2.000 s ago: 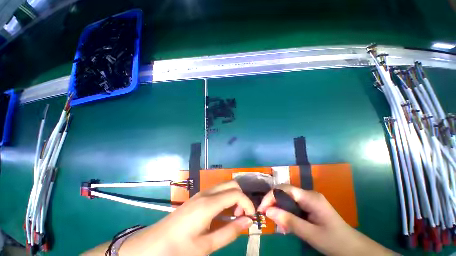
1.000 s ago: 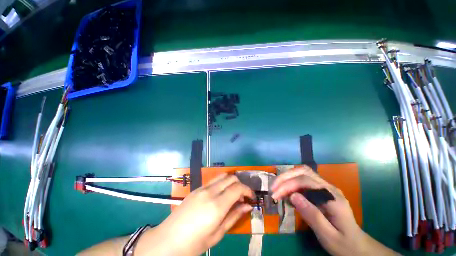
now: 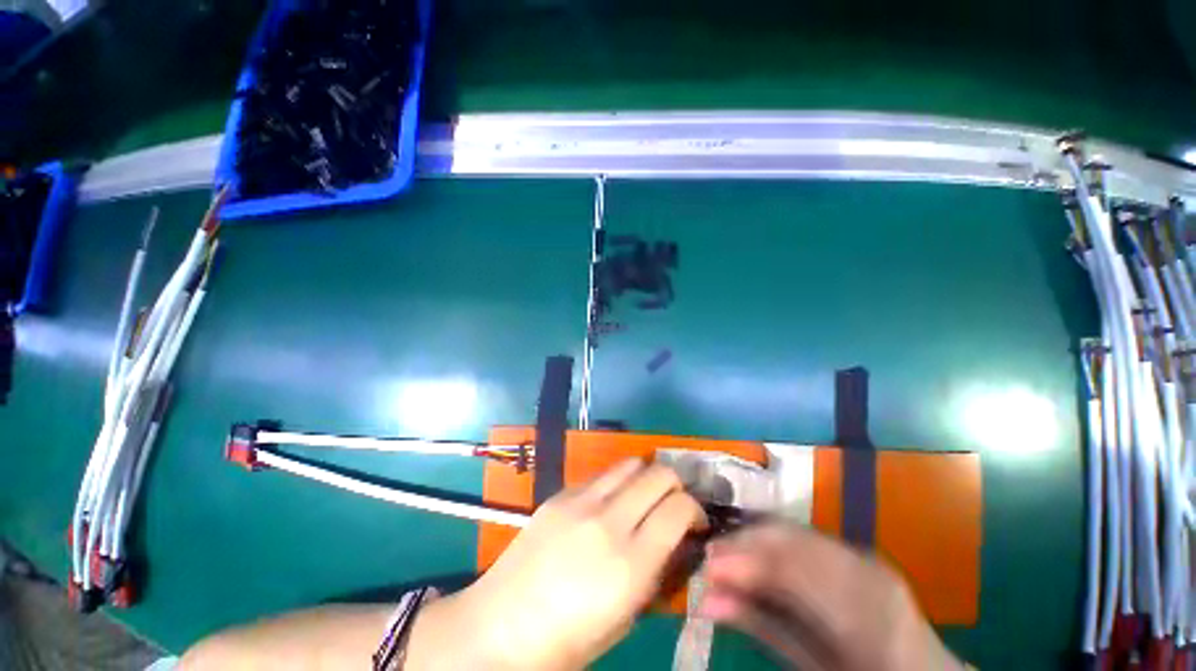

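The white cable assembly (image 3: 380,497) has two legs joined at a red connector (image 3: 244,446) at left. One leg's coloured wire ends lie on the orange board (image 3: 925,537). The other leg runs under my left hand (image 3: 590,557), whose bent fingers close over its end at the grey-taped fixture (image 3: 719,484). The fingers hide the wire ends and any connector housing. My right hand (image 3: 813,590) is blurred, just right of the fixture, with a dark streak of the black tool along its palm.
A blue bin (image 3: 409,138) of black parts stands at upper left, before a metal rail (image 3: 787,147). Loose black parts (image 3: 639,271) lie beyond the board. White cable bundles lie at left (image 3: 131,420) and right (image 3: 1115,433). Another blue bin (image 3: 50,236) is cut off at far left.
The view has shifted, so the bench sits further right. My right hand has turned and moved lower beside the fixture, now blurred. My left hand stays at the fixture, its fingers covering more of it.
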